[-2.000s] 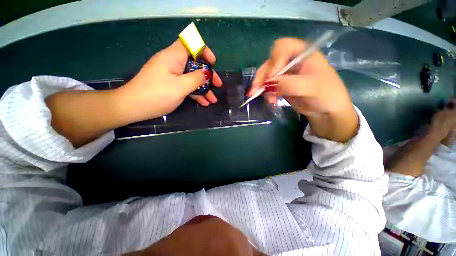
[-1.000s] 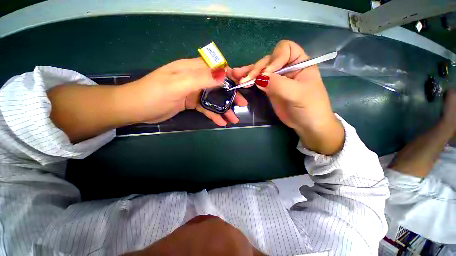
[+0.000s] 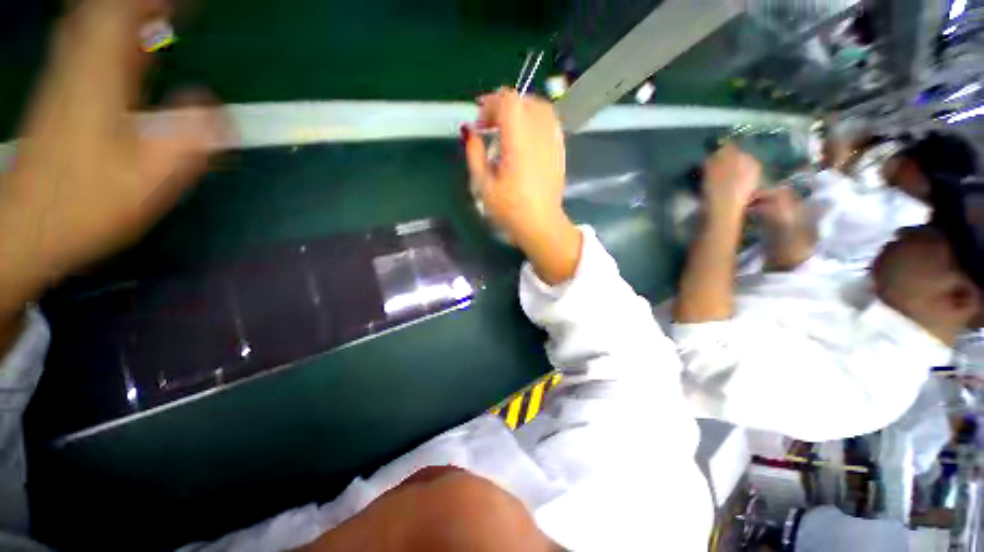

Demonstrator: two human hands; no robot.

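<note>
My left hand is a blur at the left, reaching over the pale rail, its fingers running to the top edge. A small yellow and white piece, perhaps a battery, shows beside its fingers; whether the hand holds it is unclear. The watch case cannot be made out. My right hand is raised near the rail, closed around thin silver tweezers that point up. The long dark glossy strip lies on the green surface below both hands, with a shiny pale patch at its right end.
The pale rail crosses behind the work surface, with the green belt beyond. A metal bar slants up right of my right hand. Clear film lies right of that hand. People in white smocks sit at the right, one with forearms over the surface.
The view has swung right. My hands have moved apart: the left to the far left over the rail, the right away from the watch case. The dark strip is now uncovered.
</note>
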